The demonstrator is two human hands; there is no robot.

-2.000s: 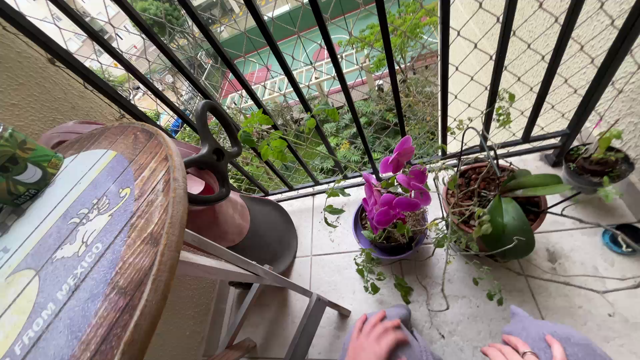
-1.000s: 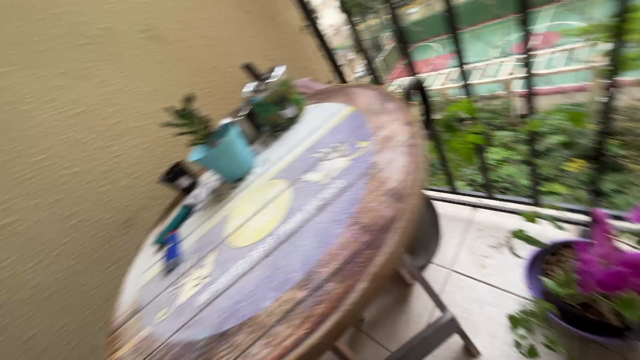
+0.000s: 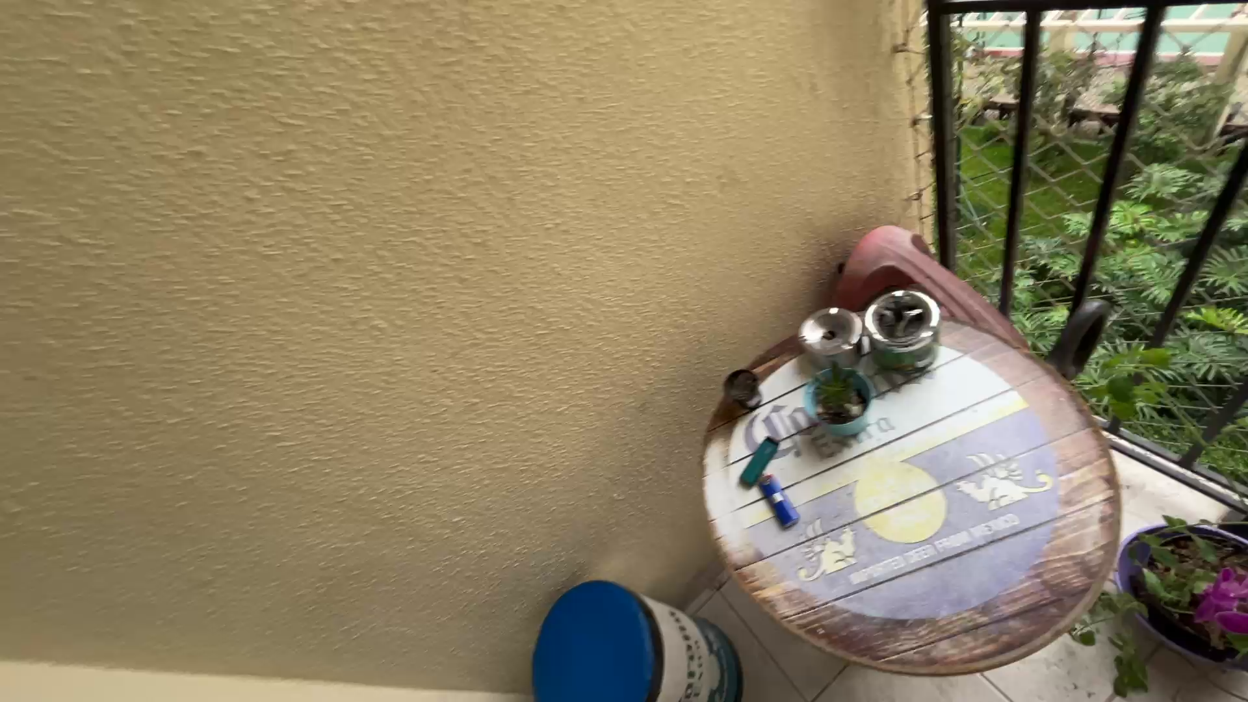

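Observation:
Neither my left hand nor my right hand shows in the head view. A round wooden table (image 3: 985, 624) with a painted top stands at the lower right. On it are a turquoise pot with a small plant (image 3: 839, 402), a blue lighter (image 3: 779, 501) and a green lighter-like item (image 3: 759, 462) almost touching it. Two metal-topped containers, one silver (image 3: 832, 334) and one with a chrome rim (image 3: 903, 330), stand at the table's far edge. A small dark cup (image 3: 743, 388) is near the wall side.
A textured beige wall (image 3: 390, 292) fills the left. A blue-lidded drum (image 3: 597, 643) stands at the bottom. Black railing (image 3: 1024, 156) with netting runs along the right. A reddish object (image 3: 892, 268) is behind the table. A purple pot with magenta flowers (image 3: 1136, 575) sits at the lower right.
The view has swung far left, from the railing and flowerpots to the wall and table. Both hands, at the bottom edge two seconds ago, are out of sight.

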